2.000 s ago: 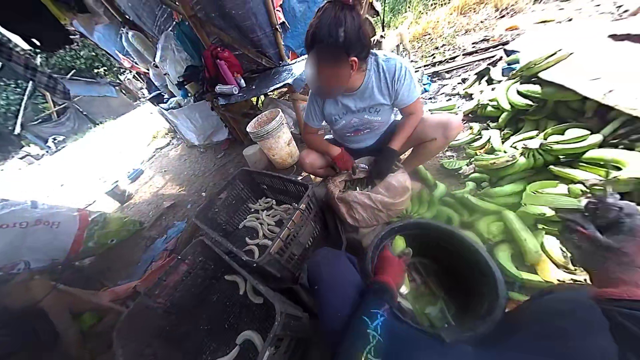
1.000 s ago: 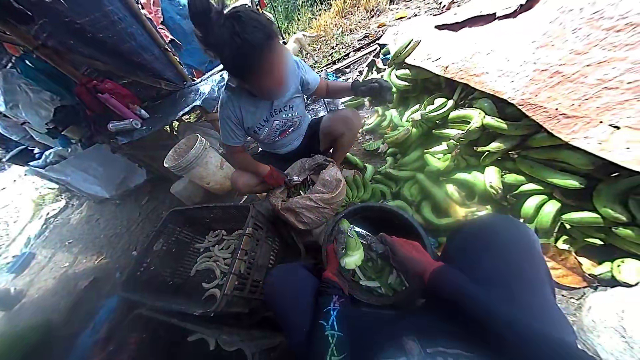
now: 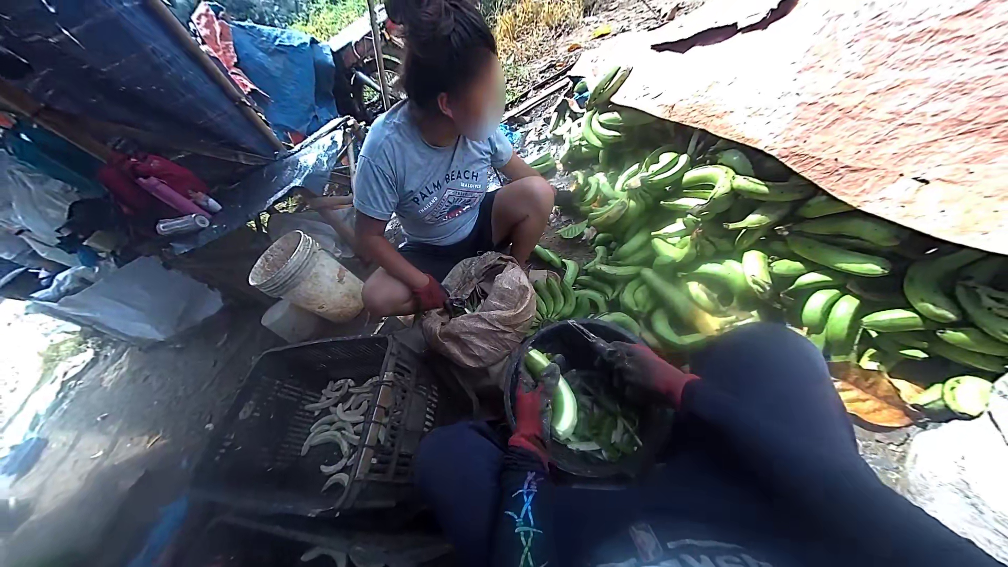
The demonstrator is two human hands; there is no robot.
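Over a black bucket [image 3: 520,394], my left hand [image 3: 535,402], in a red and dark glove, grips a green banana [image 3: 562,405] whose pale flesh shows where skin is off. My right hand [image 3: 634,370], gloved alike, is closed on a small metal blade [image 3: 584,332] just right of the banana, apart from it. Green peels [image 3: 606,429] lie inside the bucket between my knees. To the left, peeled bananas [image 3: 339,429] lie in a black plastic crate [image 3: 260,394].
A person [image 3: 441,173] squats opposite, one gloved hand at a woven sack [image 3: 492,315]. Green bananas [image 3: 669,236] are heaped at the right under a sheet [image 3: 850,102]. A dirty white bucket [image 3: 315,279] leans behind the crate. Another crate [image 3: 378,547] stands at the bottom edge.
My right hand, out at the far right two seconds ago, is now over the bucket. The person opposite has drawn back the arm that reached toward the banana heap. The view has shifted.
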